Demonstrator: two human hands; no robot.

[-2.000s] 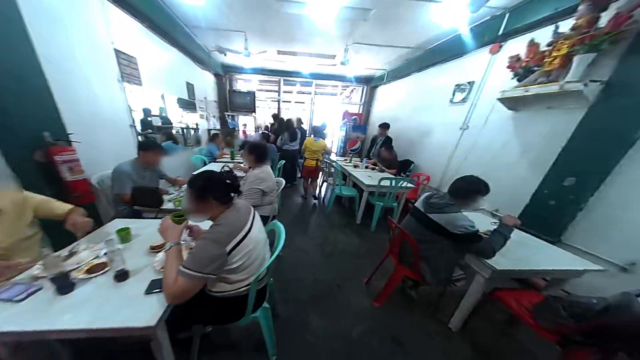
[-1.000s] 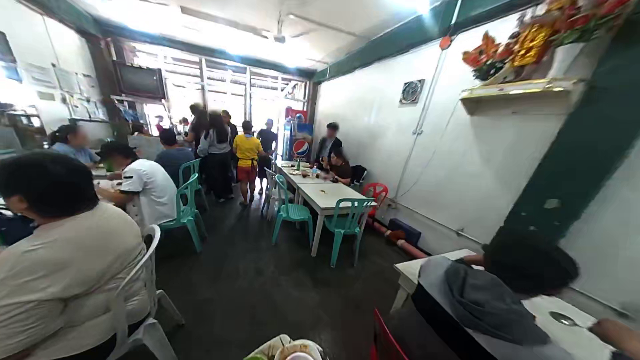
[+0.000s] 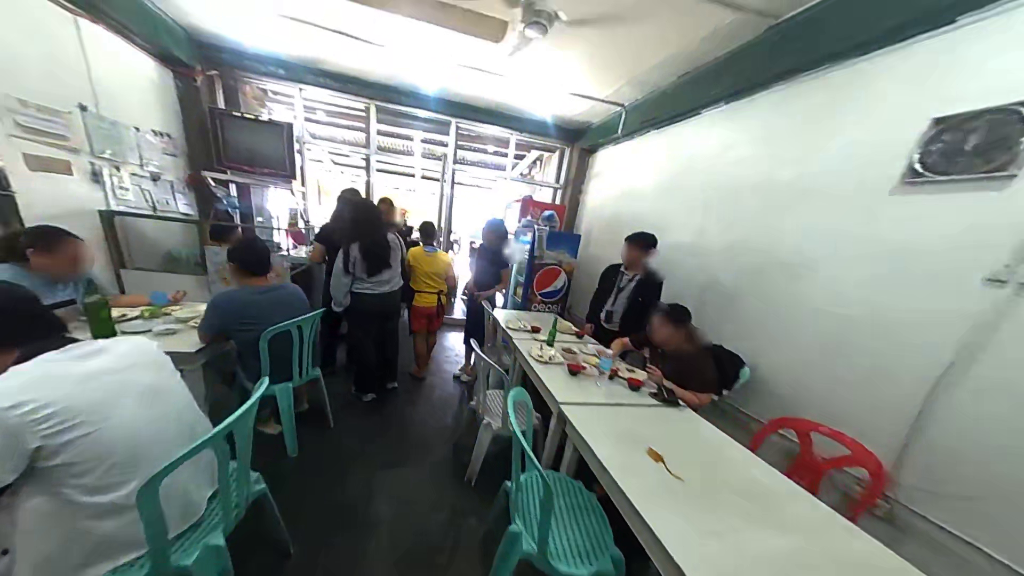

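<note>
Neither my left hand nor my right hand shows in the head view now. A long white table point(image 3: 704, 480) stretches from the lower right toward the back, with a small brown-yellow thing point(image 3: 662, 462), perhaps food or a utensil, lying on its near part. Farther along it are plates point(image 3: 547, 354), small red bowls point(image 3: 575, 369) and a green glass bottle point(image 3: 552, 331). A person in a dark top point(image 3: 680, 364) sits there, with another in a black jacket point(image 3: 616, 300) behind. At the left, a second green bottle point(image 3: 99, 312) stands on a table with plates.
A dark floor aisle point(image 3: 376, 480) runs between teal plastic chairs point(image 3: 560, 512) on the right and occupied ones point(image 3: 220, 480) on the left. Several people stand at its far end, one in a yellow shirt point(image 3: 430, 276). A drinks fridge point(image 3: 548, 272) and a red chair point(image 3: 824, 456) are along the right side.
The view has moved forward along the aisle. The table with the seated person in a dark top is nearer. A held plate or bowl at the bottom edge one second ago is out of view.
</note>
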